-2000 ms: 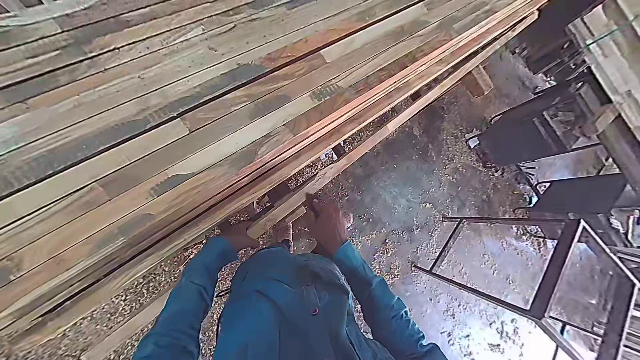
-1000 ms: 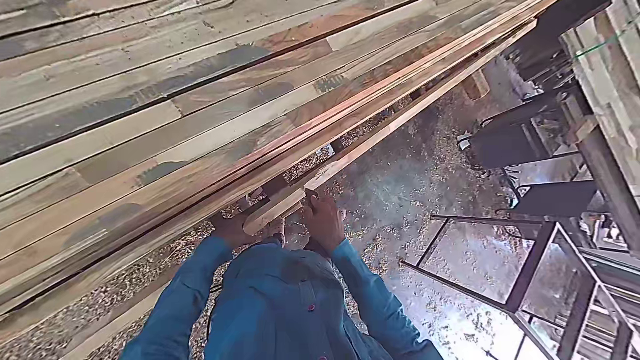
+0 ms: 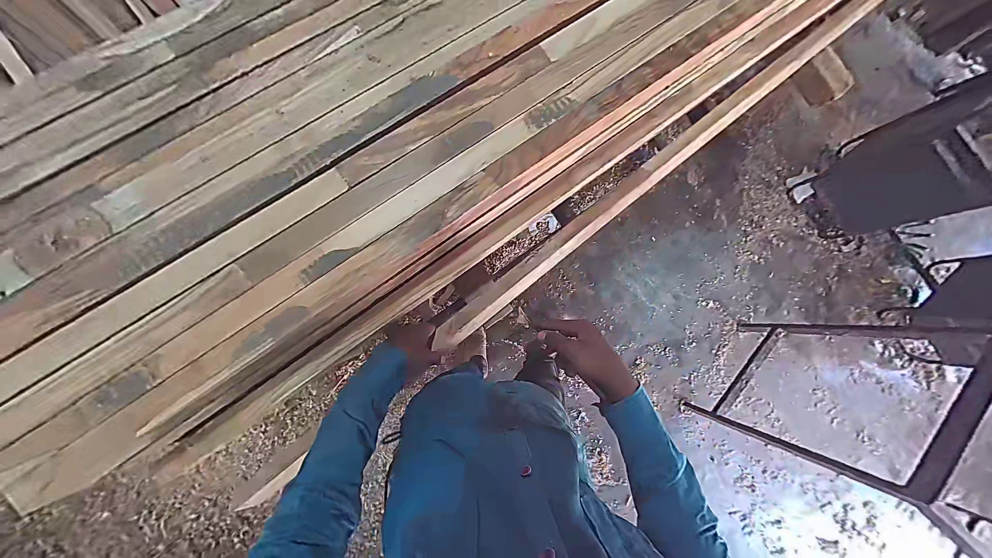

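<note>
A long narrow wooden board (image 3: 573, 240) runs from in front of my body up to the upper right, beside a wide layer of planks (image 3: 310, 209). At its near end is my left hand (image 3: 416, 342), closed around or under the board's end, with the fingers partly hidden. My right hand (image 3: 577, 347) is off to the right of the board's end, apart from it, thumb and index finger extended toward the board. A small thin pale piece lies by those fingertips; whether they pinch it is unclear.
A black metal frame (image 3: 806, 457) stands on the floor at the lower right. Dark machine-like objects (image 3: 907, 178) are at the right. Wood shavings (image 3: 620, 294) litter the floor, and a wooden block (image 3: 825, 76) lies near the board's far end.
My right hand has come off the board's near end and moved to the right. My left hand remains at that end.
</note>
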